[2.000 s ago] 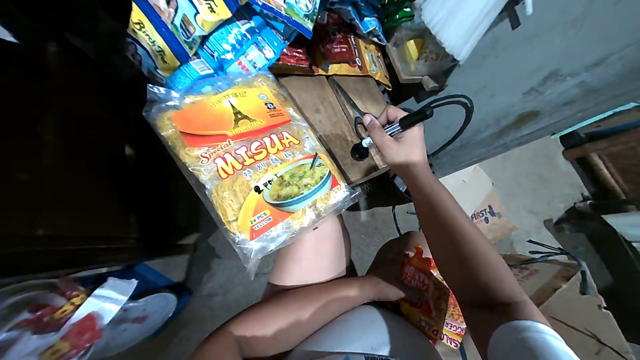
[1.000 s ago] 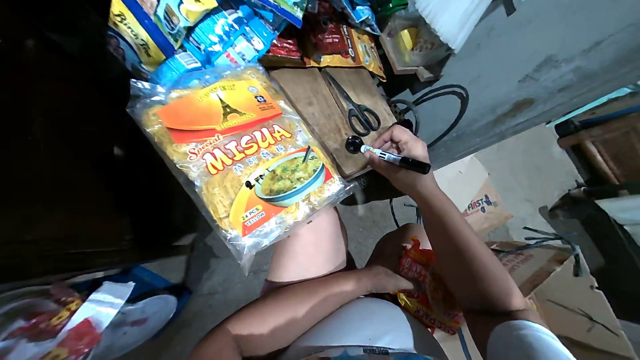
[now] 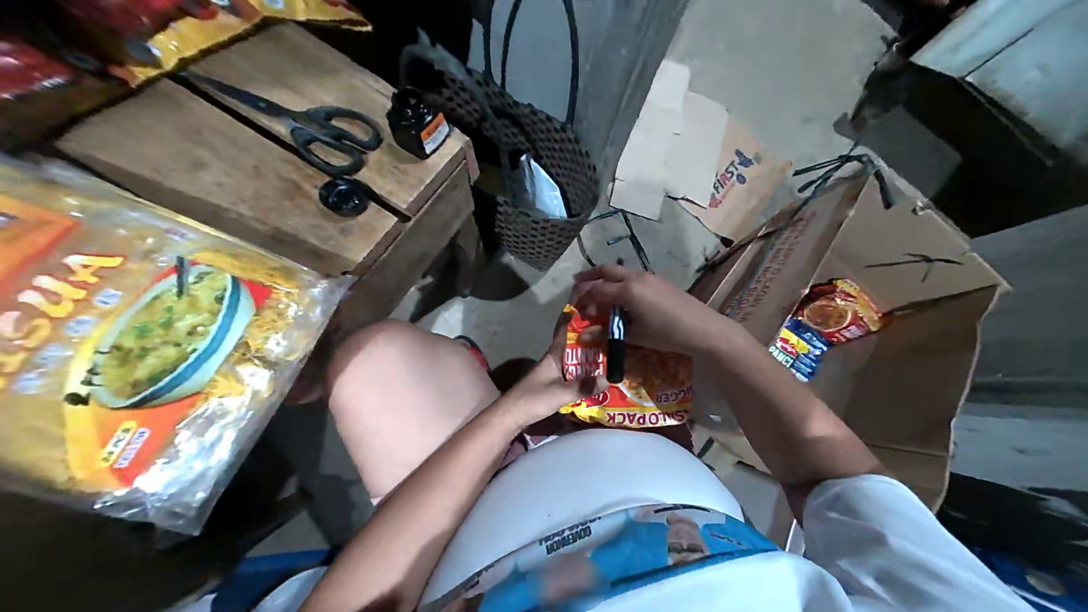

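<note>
My left hand [image 3: 557,382] grips a red and orange noodle packet [image 3: 654,387] from its near left side, above my lap. My right hand [image 3: 625,297] is at the packet's upper edge and holds a black marker pen [image 3: 615,344], which lies over the packet's front. Black-handled scissors [image 3: 319,132] rest partly open on the wooden stool [image 3: 229,178], beside a small dark ink bottle [image 3: 416,123] and a round black cap [image 3: 344,196]. A large clear bag of misua noodles [image 3: 170,340] lies at the left. The pen's tip is hard to make out.
An open cardboard box [image 3: 909,382] stands at the right with a few packets [image 3: 837,310] inside. A woven basket [image 3: 552,161] is behind the stool, and flattened cardboard [image 3: 680,149] lies on the floor. Colourful packs [image 3: 204,38] sit at the upper left.
My right hand has moved with the marker from the stool to the packet in my left hand. The black cap now sits on the stool. The view has swung down and to the right.
</note>
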